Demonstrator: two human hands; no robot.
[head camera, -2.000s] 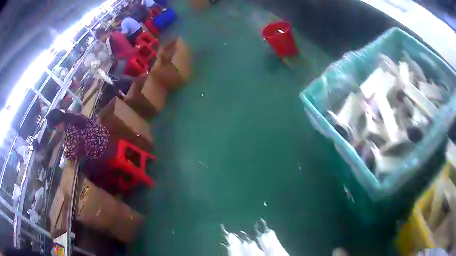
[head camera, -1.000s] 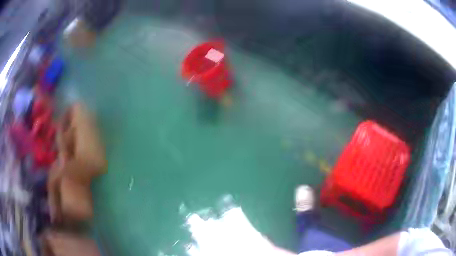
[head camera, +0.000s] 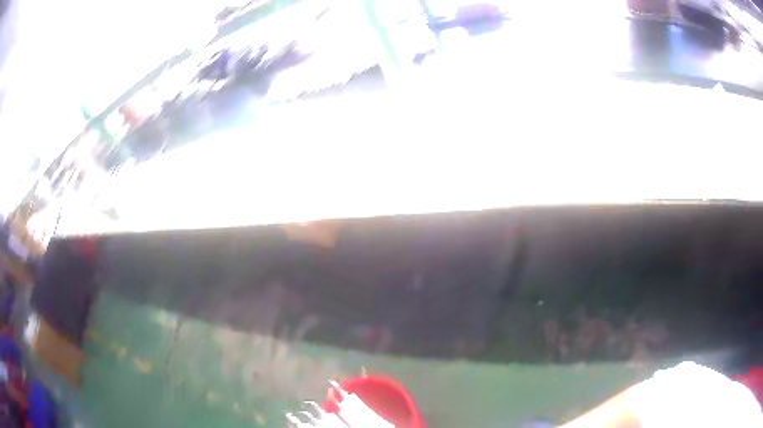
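White pen-shaped devices (head camera: 361, 413) show at the bottom edge, left of centre. Their thin tips point up and left, and their lower parts are cut off by the edge. They are blurred and overexposed. A bare forearm with a white sleeve (head camera: 698, 405) comes in at the lower right, apparently my right arm. Its hand is below the picture, so its hold on the devices cannot be seen. My left hand is not in view.
A long, glaring white bench (head camera: 502, 146) crosses the view, with a dark side below it. A red bin (head camera: 393, 396) stands on the green floor (head camera: 201, 355) behind the devices. A brown carton (head camera: 58, 351) is at far left. Something red shows at the right edge.
My view has swung right and up from the aisle to the long white bench. The red bin now sits low, partly behind the devices. The red stool has mostly left the view.
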